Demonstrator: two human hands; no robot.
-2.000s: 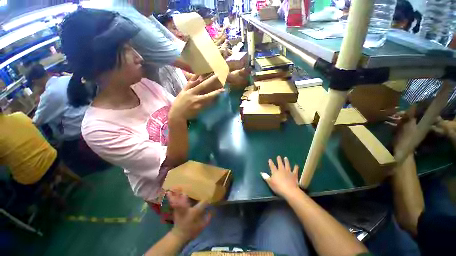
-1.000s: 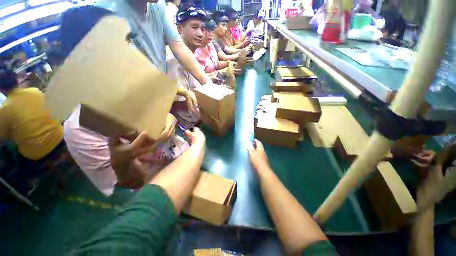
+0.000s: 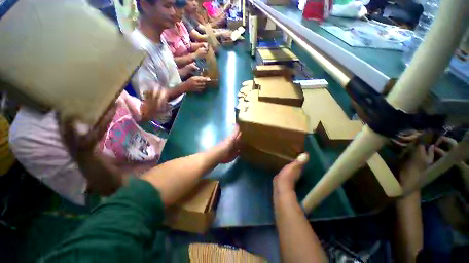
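A closed brown carton (image 3: 272, 128) is held between my two hands above the green bench, in front of the stacked cartons. My left hand (image 3: 230, 146) presses its left side. My right hand (image 3: 292, 172) grips its lower right corner, with a small white cover on the thumb. Another brown carton (image 3: 193, 210) lies at the bench's near edge, partly behind my left forearm.
Stacked cartons (image 3: 280, 90) and a flat cardboard sheet (image 3: 325, 105) lie beyond. A cream pipe post (image 3: 355, 154) stands right of my right hand. A neighbour holds a large blurred carton (image 3: 67, 56) at upper left. Another person's hands (image 3: 419, 149) work at right.
My hands, apart before, now hold a carton between them. The white-topped carton at the left of the bench has gone from there. The neighbour's raised carton has moved up and left in view.
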